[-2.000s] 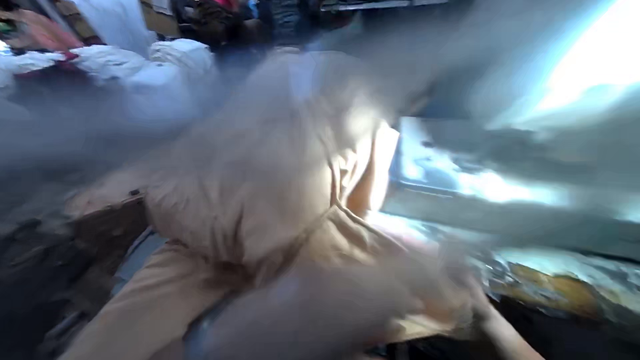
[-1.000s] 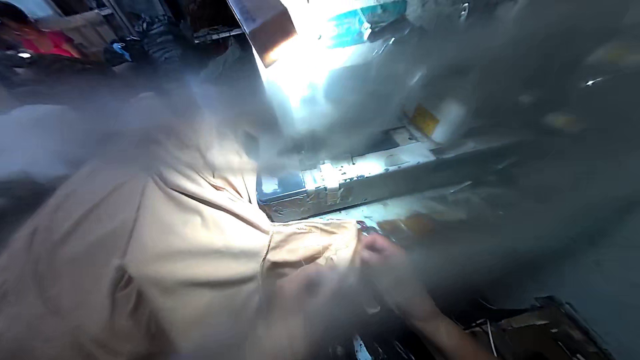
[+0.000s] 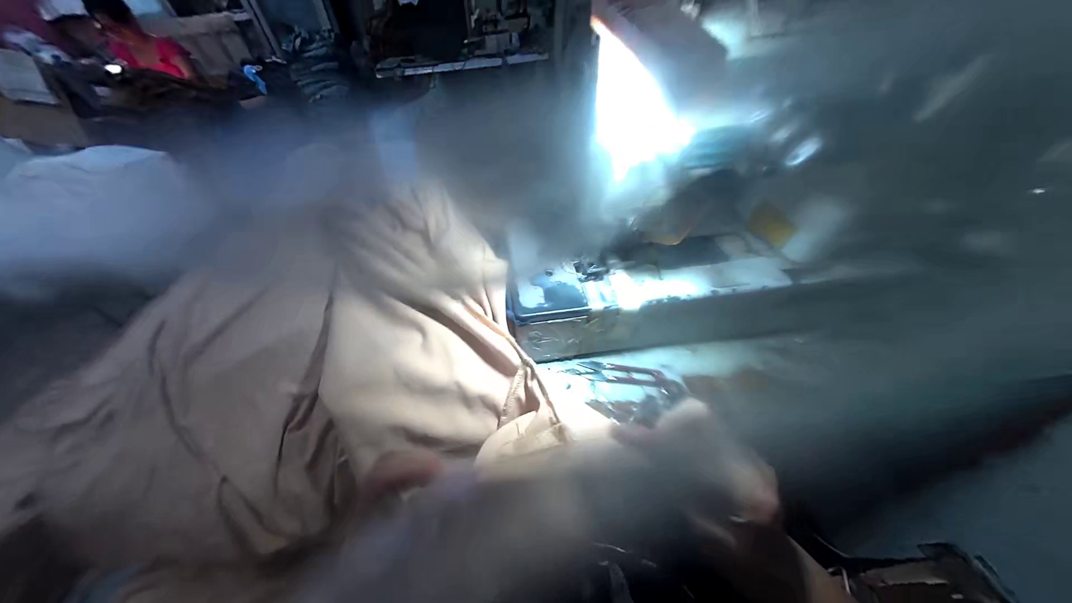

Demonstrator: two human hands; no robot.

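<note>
A large beige fabric garment (image 3: 402, 360) lies bunched across the left and middle of the head view, over the left end of a sewing machine bed (image 3: 553, 314). My right hand (image 3: 712, 461), badly blurred, is at the garment's right edge, with fingers bent at the cloth; its exact hold is smeared. Lower in the middle, my left hand (image 3: 402, 477) shows only as blurred fingers against the beige cloth, and whether they grip it cannot be told. A bright lamp (image 3: 636, 109) glares above the machine bed.
Pale bundled cloth (image 3: 92, 193) lies at the far left. A person in a red top (image 3: 155, 54) sits at the back left, near a stack of dark folded cloth (image 3: 314, 71). A shelf (image 3: 461, 65) with items stands behind. A broken-edged box (image 3: 930, 574) is at the bottom right.
The view has swung between frames. The garment's edge, near my hands beside the machine bed one second ago, now lies more spread out beside it, and my right hand is over its right edge.
</note>
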